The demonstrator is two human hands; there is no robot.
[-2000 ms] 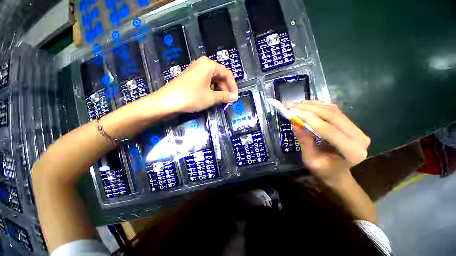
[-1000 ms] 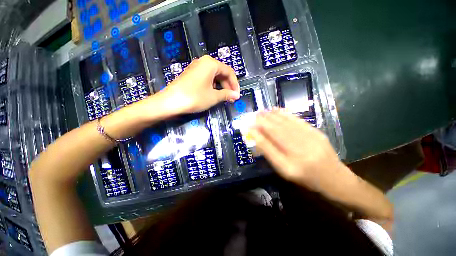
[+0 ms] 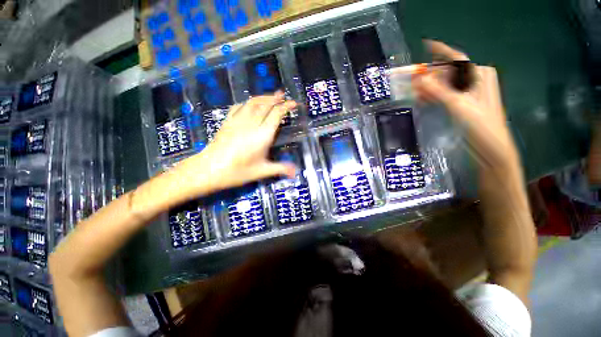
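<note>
A clear blister tray (image 3: pixel 290 239) holds keypad phones in two rows. Several phones at its left and middle show blue marks on their screens; the lower-right phone (image 3: pixel 399 158) has a plain dark screen. My left hand (image 3: pixel 244 145) is over the middle of the tray with its fingers apart and nothing visible in it; it covers parts of some phones. My right hand (image 3: pixel 471 95), blurred, is at the tray's upper right. It holds a pen-like tool (image 3: pixel 422 68), white and orange with a dark end, with the white end near the upper-right phone (image 3: pixel 368 66).
A tall pile of clear trays with phones (image 3: pixel 79 178) stands at the left. A backing sheet with rows of blue marks (image 3: pixel 198 29) lies on a tan board beyond the tray. The green bench (image 3: pixel 547 125) extends right. The wearer's dark hair covers the bottom middle.
My right hand has moved from the lower-row phones up and right with the tool. My left hand has left the blue-marked film and spread its fingers. The tray appears shifted in view.
</note>
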